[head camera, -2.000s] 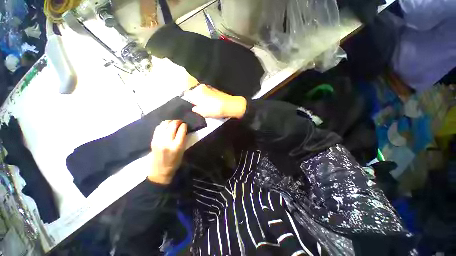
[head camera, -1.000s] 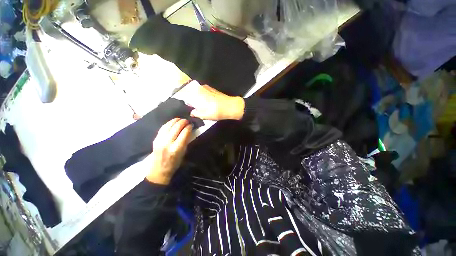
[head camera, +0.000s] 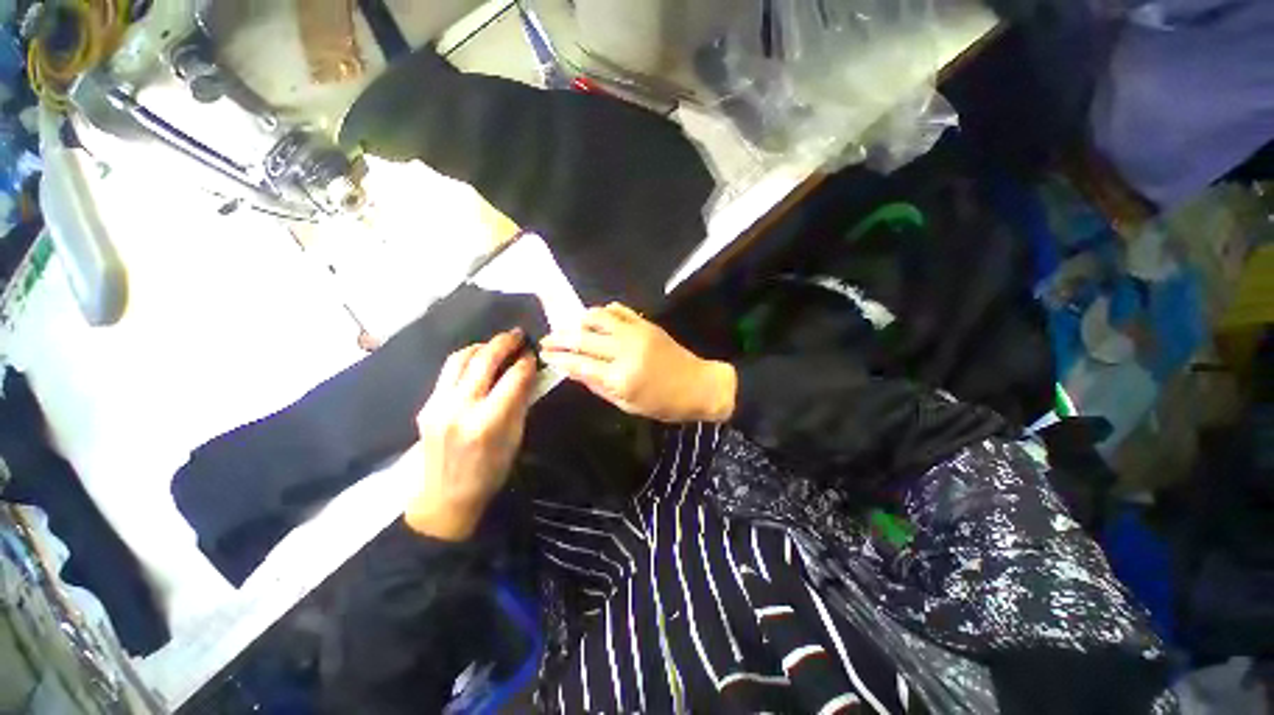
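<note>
A long black cut panel (head camera: 315, 426) lies diagonally on the white table, its right end at my fingers near the front edge. My left hand (head camera: 472, 419) is on that end, fingers bent and gripping it. My right hand (head camera: 636, 366) meets it from the right, fingertips together at the same end; the fabric between the fingertips is mostly hidden. Wider stacked black pieces (head camera: 559, 161) lie behind my right hand. The presser foot and needle area (head camera: 335, 185) is up and left of my hands, away from the panel.
A pale elongated lamp (head camera: 81, 238) and yellow loops (head camera: 77, 49) are at the upper left. Another black piece (head camera: 77, 517) lies at the left table edge. A clear plastic bag (head camera: 838, 84) and a thin tool with red (head camera: 580, 84) are at the back. Dark fabric lies below the table's right side.
My right hand has drawn back from the table toward my body, down and right, and its fingertips now meet my left hand's. The panel has barely moved. The view has shifted slightly.
</note>
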